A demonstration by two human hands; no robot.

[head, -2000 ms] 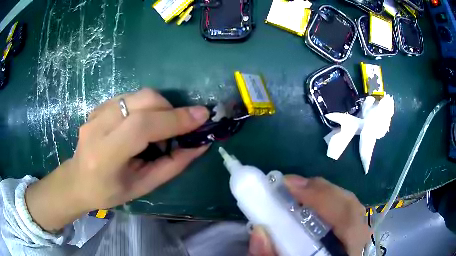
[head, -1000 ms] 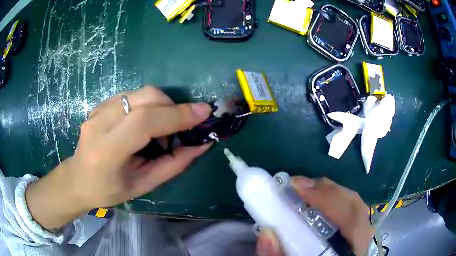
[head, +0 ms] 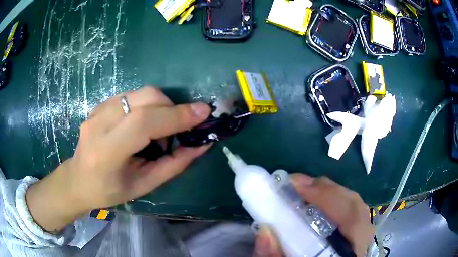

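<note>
My left hand (head: 120, 145), bare with a ring, grips a dark smartwatch housing (head: 213, 131) between thumb and fingers, tilted above the mat. A yellow-edged battery (head: 257, 93) hangs on thin wires off the housing's far right side. A small silver-grey metal plate (head: 223, 108) shows beside my thumb. My right hand (head: 326, 211) holds the white glue dispenser (head: 271, 203), its pale tip pointing up-left. The tip is just below and right of the housing, apart from it. The housing's inside is partly hidden by my fingers.
Several watch housings with batteries stand at the back right, one housing (head: 335, 94) beside a crumpled white wipe (head: 369, 128). Another housing (head: 228, 19) lies at the back middle. A clear tube (head: 416, 150) and blue controller (head: 448, 35) are at right. Dark units lie at far left.
The dispenser tip moved slightly right and away from the housing, then back slightly left. The housing and battery shifted only slightly; both hands keep their hold.
</note>
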